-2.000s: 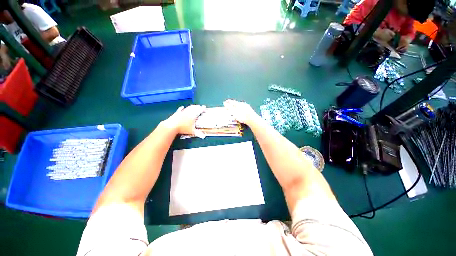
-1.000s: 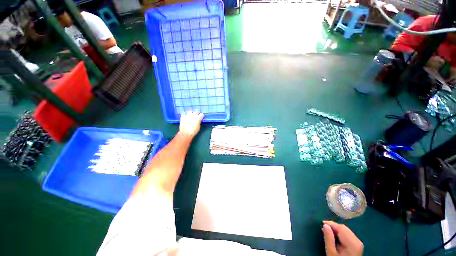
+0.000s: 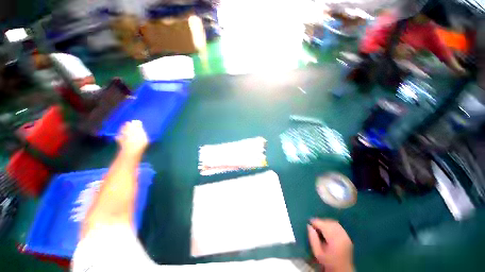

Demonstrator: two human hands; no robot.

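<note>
The frame is blurred. My left hand (image 3: 133,137) is at the near edge of the upper blue bin (image 3: 154,109), which lies flat at the upper left; its fingers seem closed on the rim. My right hand (image 3: 334,245) rests at the lower right, curled, with a small dark spot at its fingers; I cannot tell whether it holds something. The pile of strips (image 3: 232,155) lies just beyond the white pad (image 3: 242,215). The heap of green circuit boards (image 3: 314,141) lies to the right of the strips.
The left blue bin (image 3: 58,228) holds whitish strips, partly hidden by my left arm. A round tape-like pot (image 3: 336,189) is right of the pad. Dark equipment (image 3: 372,169) stands further right. A red bin (image 3: 40,151) is at far left. People sit at both upper sides.
The upper blue bin, raised and tilted a second ago, now lies flat further left, with my left hand still at its near edge. My right hand stays low at the right. The view has shifted.
</note>
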